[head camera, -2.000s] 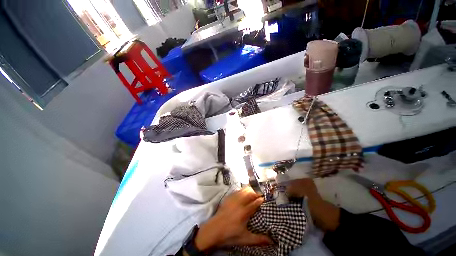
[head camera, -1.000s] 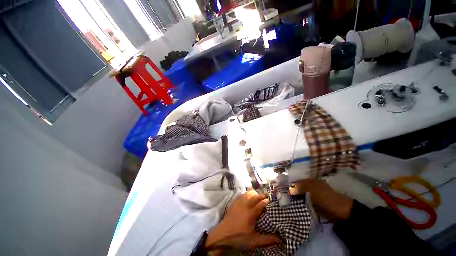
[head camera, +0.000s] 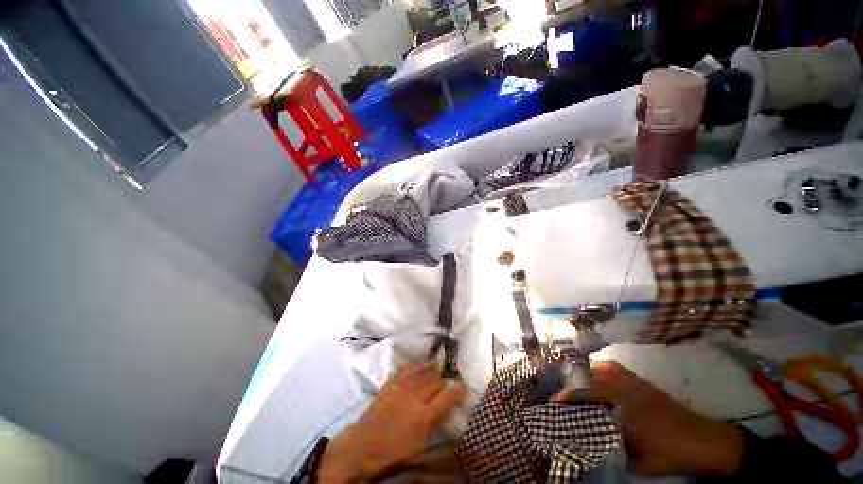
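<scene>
The black-and-white checked fabric (head camera: 501,416) lies bunched in front of the presser foot (head camera: 570,364), which is brightly lit. Pale grey-white fabric (head camera: 402,302) with a dark strip (head camera: 448,293) lies left of the needle. My left hand (head camera: 402,416) is on the pale fabric's near edge, thumb and fingers closed on it below the dark strip. My right hand (head camera: 653,416) is right beside the presser foot, at the checked fabric's right edge; its fingertips are partly hidden by the foot and glare, so its grip is unclear.
Scissors (head camera: 800,402) with red and yellow-orange handles lie right of my right hand. Brown plaid cloth (head camera: 695,265) drapes over the machine arm. A pink bottle (head camera: 667,123) and large thread spool (head camera: 804,77) stand behind. A garment pile (head camera: 378,227) lies at the far left table edge.
My left hand has moved left, away from the presser foot, onto the pale fabric. The checked fabric shows more widely between my hands. The whole view has shifted, with the machine further right in the picture.
</scene>
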